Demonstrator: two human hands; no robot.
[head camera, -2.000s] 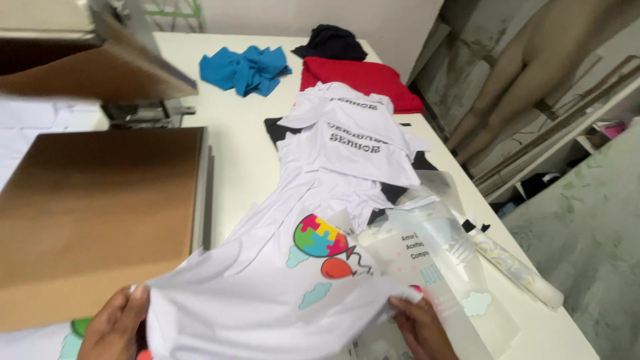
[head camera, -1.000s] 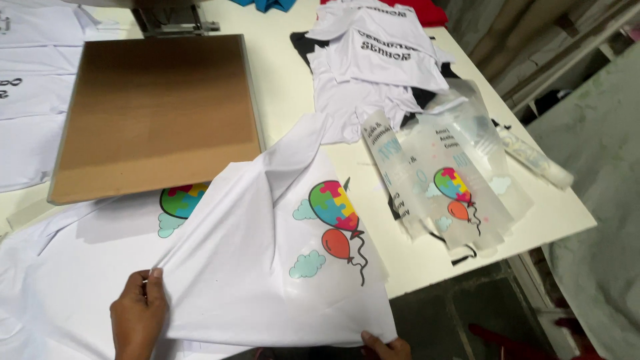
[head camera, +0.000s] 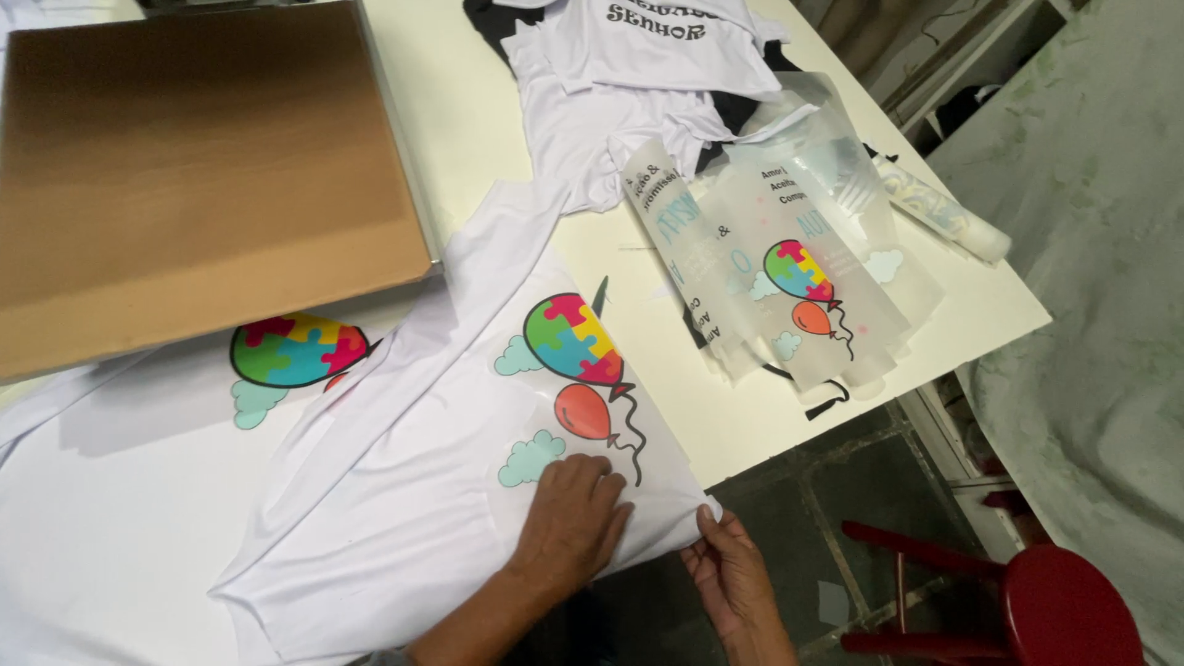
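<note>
A white fabric piece (head camera: 398, 481) lies spread over the front edge of the table. On its right part is a clear film with a puzzle-pattern balloon print (head camera: 572, 340), a red balloon and pale blue clouds. My left hand (head camera: 575, 513) rests on the film just under the prints, its fingers bent; whether it grips anything cannot be told. With thumb and fingers my right hand (head camera: 726, 555) pinches the lower right corner of the fabric. A second balloon print (head camera: 298, 350) shows at the left on white fabric, partly beneath the brown board.
A large brown board (head camera: 203, 176) overhangs the fabric at upper left. Printed transfer films (head camera: 805, 277) lie on the white table (head camera: 647, 305), beside a rolled film (head camera: 943, 208) and white shirts (head camera: 573, 120). A red stool (head camera: 1068, 606) stands at lower right.
My left hand has moved right, from the fabric's left side onto the film below the balloons. My right hand remains at the lower right corner. The view has shifted.
</note>
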